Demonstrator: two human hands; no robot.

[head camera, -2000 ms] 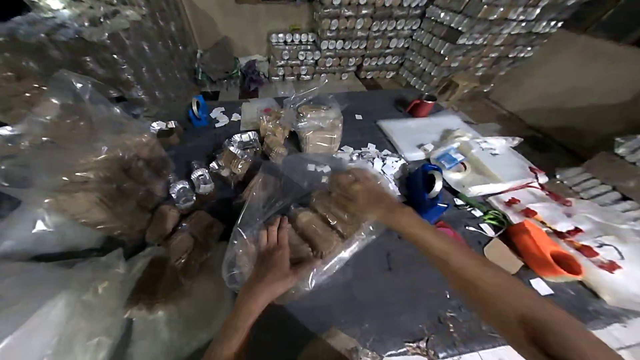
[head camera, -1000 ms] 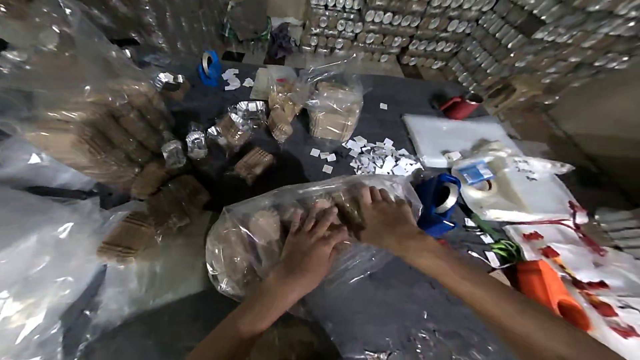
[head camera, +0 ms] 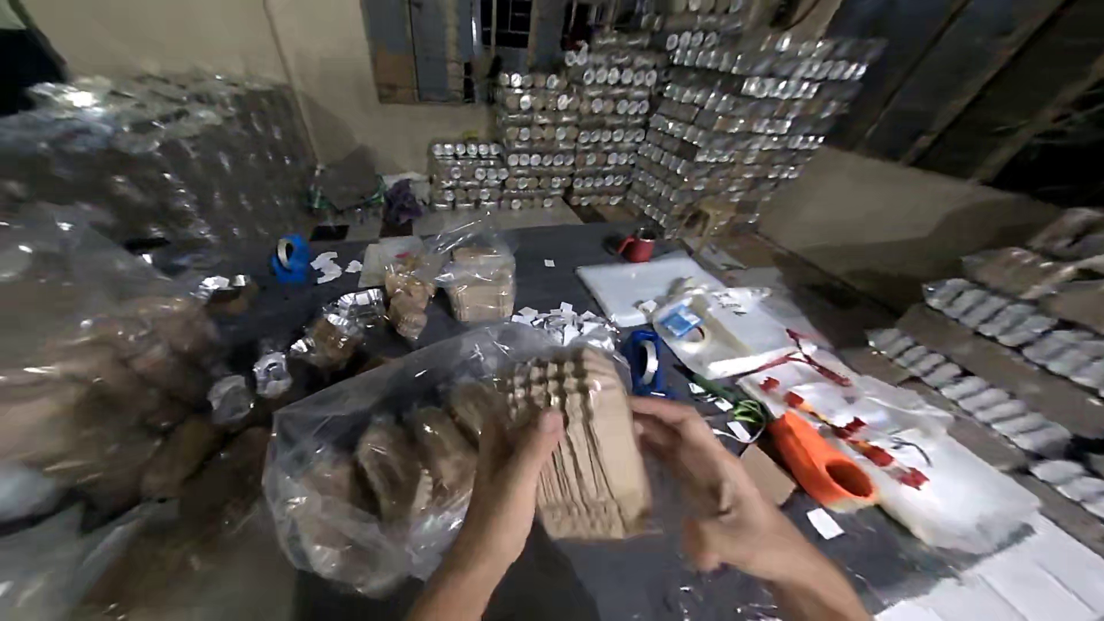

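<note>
My left hand (head camera: 513, 483) rests with its thumb against the left side of a stack of light brown pieces (head camera: 595, 448), at the right end of a clear plastic bag (head camera: 336, 405). Several wrapped brown bundles (head camera: 388, 457) lie inside that bag. On the stack's right side my right hand (head camera: 707, 483) is close by, its fingertips near the upper right edge; the hand is somewhat blurred. Whether the stack is inside the bag or in front of its mouth cannot be told. Just behind my right hand stands a blue tape dispenser (head camera: 645, 358).
White paper slips (head camera: 565, 326) lie behind the bag. A second blue tape dispenser (head camera: 290, 259), a red mug (head camera: 638, 247) and a filled clear bag (head camera: 481, 280) stand farther back. An orange roll (head camera: 819, 461) and plastic sheets lie right; a large bag of brown bundles (head camera: 103, 371) stands left.
A light brown stack now stands upright between my hands, where they pressed on the bag before. My right hand has come off the bag's top to the stack's right side. The view has tilted up.
</note>
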